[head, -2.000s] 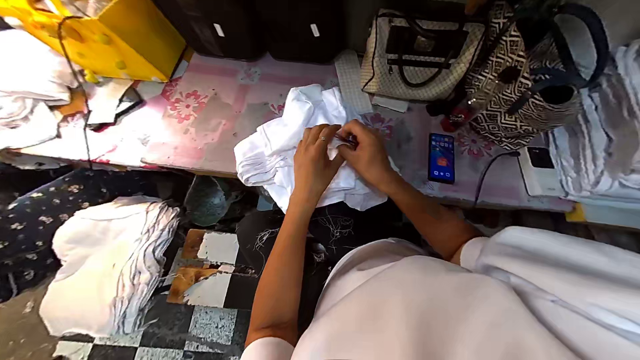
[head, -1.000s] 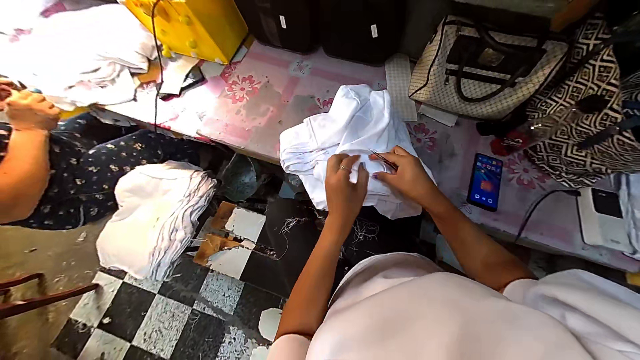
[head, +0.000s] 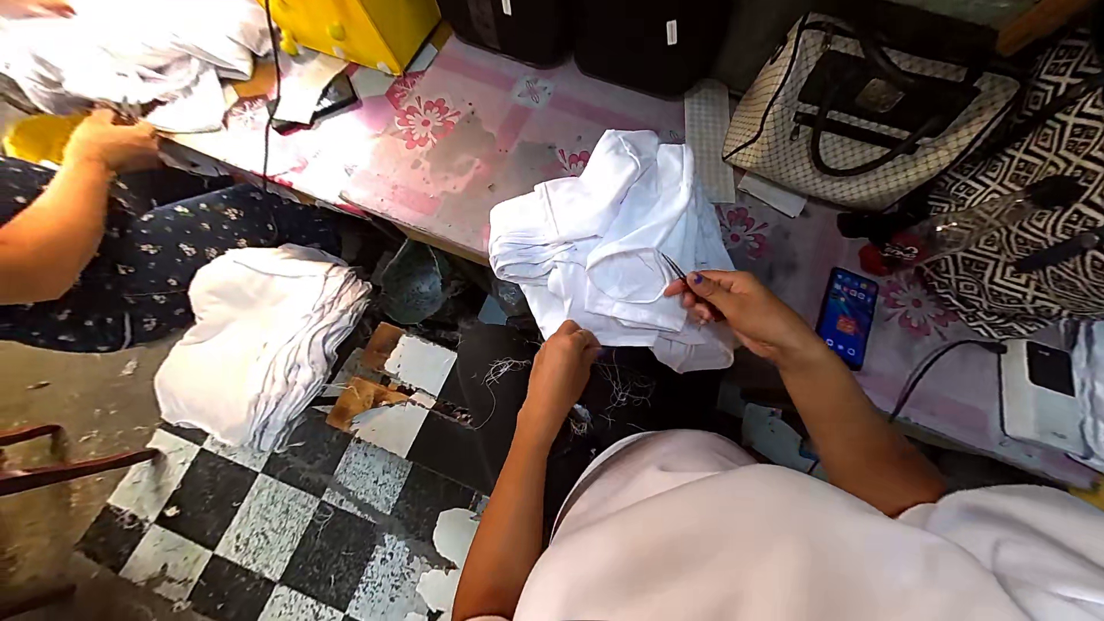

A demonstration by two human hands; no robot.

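A folded heap of white garments [head: 621, 233] lies at the front edge of the table, partly overhanging it. My right hand [head: 724, 302] grips a small dark metal tool [head: 674, 267], perhaps thread snips or tweezers, its tip over the round opening of the top white garment. At the heap's lower left edge, my left hand [head: 565, 358] has its fingers closed together at the cloth hem; whether cloth is pinched in them is hard to see. Loose threads [head: 625, 388] lie on dark material below the heap.
The table [head: 483, 112] has a pink floral cover. A smartphone [head: 847, 317], a handbag [head: 871, 112] and a patterned bag [head: 1018, 207] lie right. Another stack of white cloth [head: 259, 336] is lower left. A co-worker's hand [head: 112, 142] is at the left.
My left hand has moved from the middle of the white cloth down to its lower edge, apart from my right hand. The view has shifted left since the first frame, bringing a co-worker into sight.
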